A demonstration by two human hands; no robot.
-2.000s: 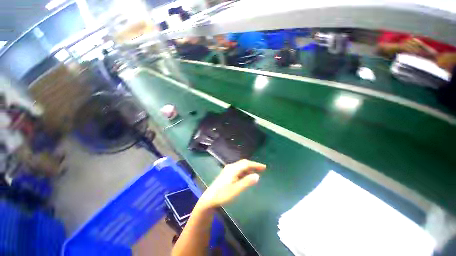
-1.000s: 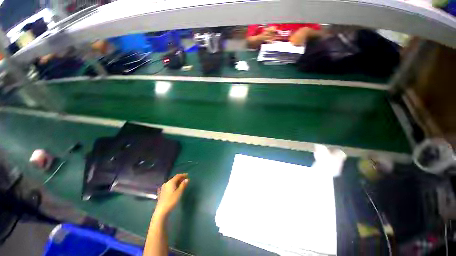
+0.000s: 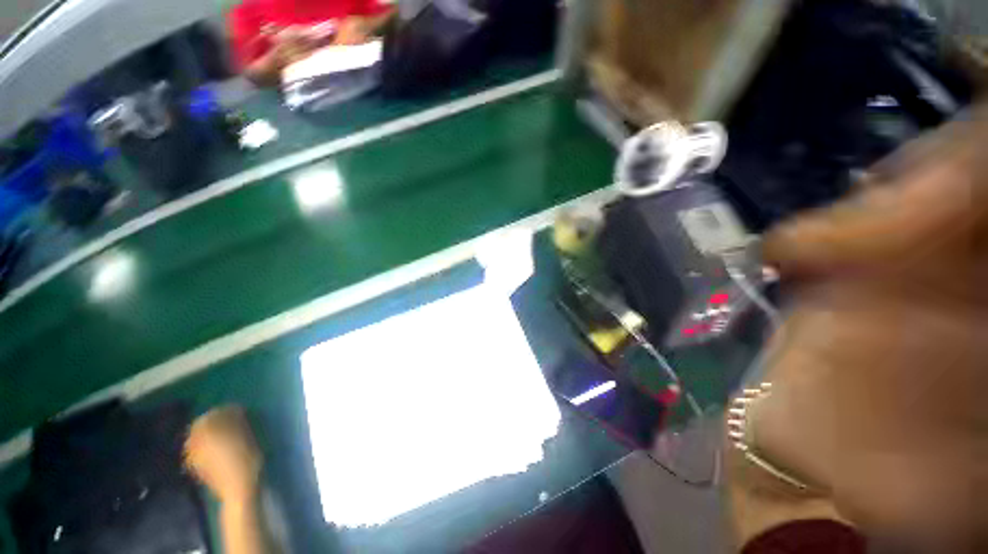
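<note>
A bright white stack of sheets [image 3: 428, 406] lies on the green bench in front of me. My left hand [image 3: 224, 452] is small and blurred, between the stack and the black panel backings [image 3: 108, 482] at the lower left. Whether its fingers hold anything cannot be made out. My right hand [image 3: 878, 325] is large, close to the camera and badly blurred at the right edge, beside the dark soldering station [image 3: 672, 271] with red displays. Its fingertips and anything in them cannot be made out.
A white solder reel [image 3: 653, 158] stands on the station. A phone [image 3: 607, 398], yellow iron stand [image 3: 614, 333], yellowish tin [image 3: 574, 231] and loose cable lie near it. White tissue [image 3: 507, 258] touches the stack. Beyond the green belt [image 3: 368, 195], a person in red holds pale sheets.
The view has swung right, from the blue crate and black backings to the soldering station. My right hand has come into view. My left hand remains near the backings.
</note>
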